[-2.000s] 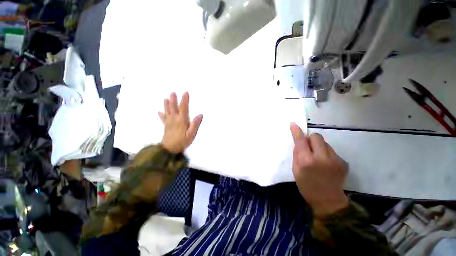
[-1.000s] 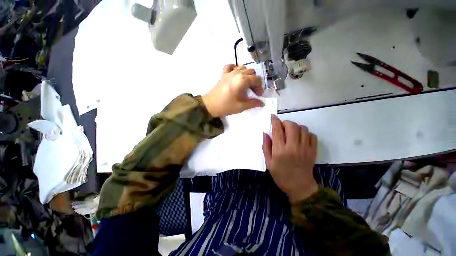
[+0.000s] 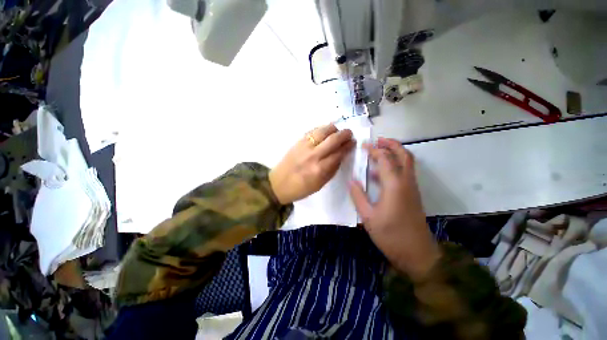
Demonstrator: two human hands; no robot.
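A white fabric panel point(image 3: 200, 126) covers the table left of the needle, and its right edge runs under the presser foot point(image 3: 363, 103). My left hand point(image 3: 311, 163) pinches the fabric between thumb and fingers just below the foot; a ring shows on one finger. My right hand point(image 3: 393, 199) is at the fabric's right edge, thumb and fingers apart and slightly blurred; whether it touches the edge is hard to tell. The edge between my hands looks folded or raised. The sewing machine head point(image 3: 363, 33) stands above the needle area.
Red-handled thread snips point(image 3: 519, 95) and a small dark block point(image 3: 573, 102) lie on the bed at right. A sewing lamp point(image 3: 229, 30) hangs at upper left. Stacked cut pieces point(image 3: 70, 209) are at far left. A beige and white heap point(image 3: 546, 259) is at lower right.
Both hands have come to the fabric's right edge below the foot. My left hand moved from lying flat on the panel to pinching the fabric. The view has shifted, placing the machine further left.
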